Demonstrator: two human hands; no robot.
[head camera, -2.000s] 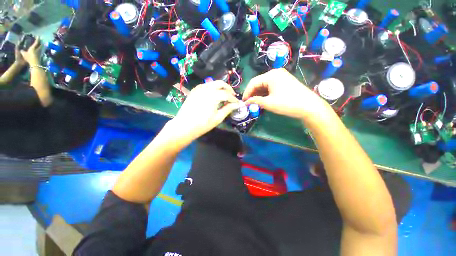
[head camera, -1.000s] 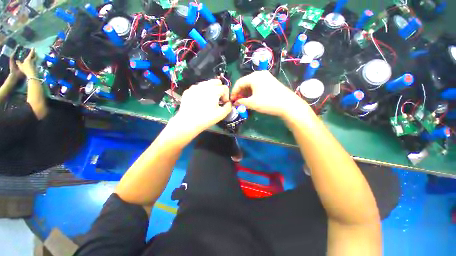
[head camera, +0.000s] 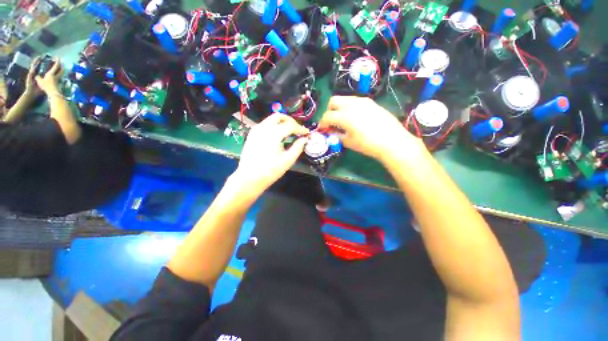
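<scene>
A black speaker housing (head camera: 323, 160) with a round silver driver (head camera: 316, 145) and a blue cell (head camera: 334, 141) sits at the near bench edge. My left hand (head camera: 268, 150) is at its left, thumb and forefinger pinched on red wire (head camera: 312, 134) at the top of the driver. My right hand (head camera: 360, 124) is at its upper right, fingers curled over the cell's upper end. Its fingertips are partly hidden, so what it holds is not clear.
The green bench (head camera: 460, 174) carries many wired units with blue cells, drivers and green boards (head camera: 555, 166). Another person's hands (head camera: 48, 81) work at far left. A blue stool (head camera: 160, 200) and a red stool (head camera: 353, 238) stand below the bench.
The view has shifted. My left fingers have opened out somewhat from the unit and my right hand has curled closer over it, so more of the driver shows.
</scene>
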